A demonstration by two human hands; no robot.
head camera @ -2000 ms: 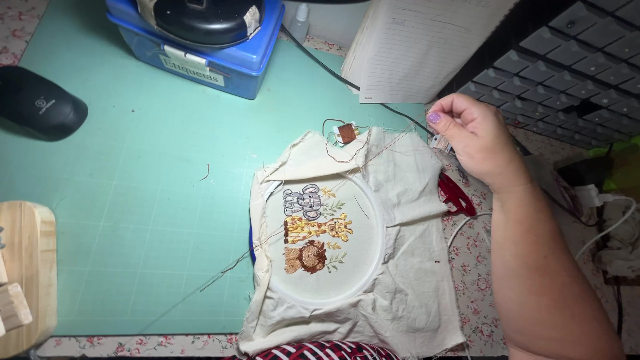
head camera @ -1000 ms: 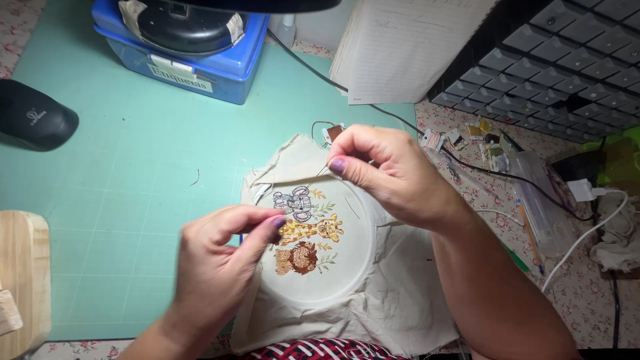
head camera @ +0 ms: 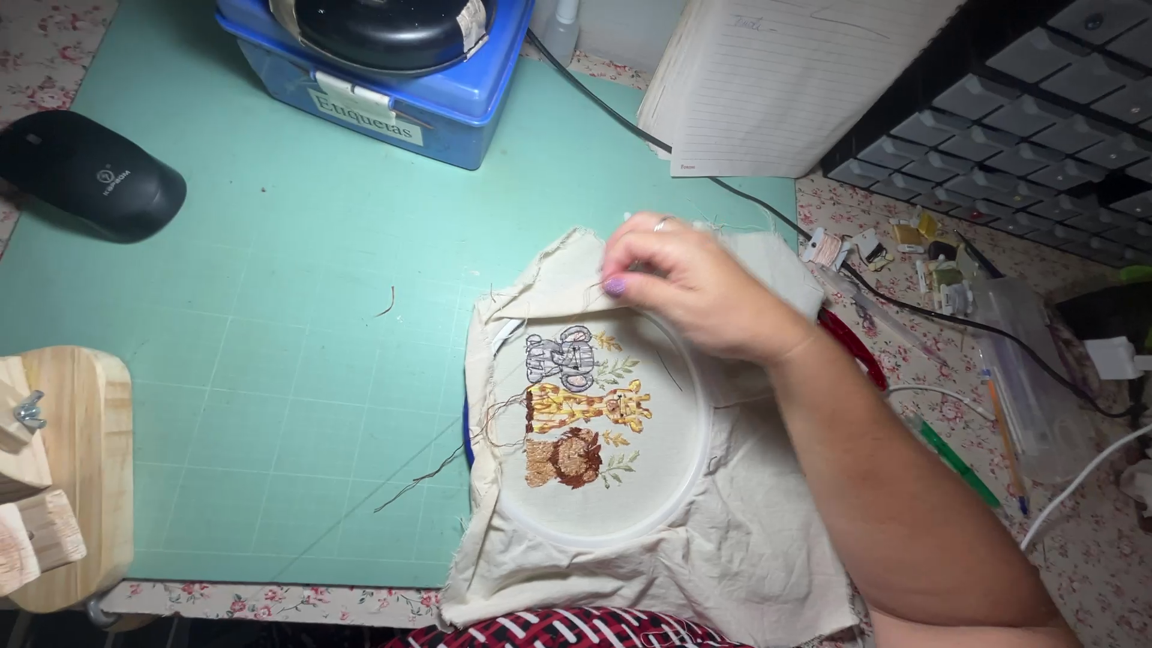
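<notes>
Cream fabric (head camera: 765,504) stretched in a white embroidery hoop (head camera: 705,423) rests at the mat's right front edge. Stitched inside it are a grey elephant (head camera: 560,357), a yellow giraffe (head camera: 585,407) and a brown lion (head camera: 567,457), with small leafy sprigs. My right hand (head camera: 684,283) is above the hoop's top, thumb and fingertips pinched together on a fine thread. Whether a needle is between the fingers cannot be made out. Loose brown threads (head camera: 432,474) trail from the hoop's left side onto the mat. A needle-like dark strand (head camera: 668,369) lies on the fabric. My left hand is out of view.
The green cutting mat (head camera: 297,360) bears a black mouse (head camera: 99,175) and a blue lidded box (head camera: 387,108). A wooden stand (head camera: 99,468) is at left. Notebook pages (head camera: 765,99), a drawer cabinet (head camera: 999,135), thread bobbins (head camera: 826,247), a green pen (head camera: 958,463) and cables lie to the right.
My left hand, over the hoop a second ago, has left the view. My right hand came from the right to the hoop's upper part and remains near there.
</notes>
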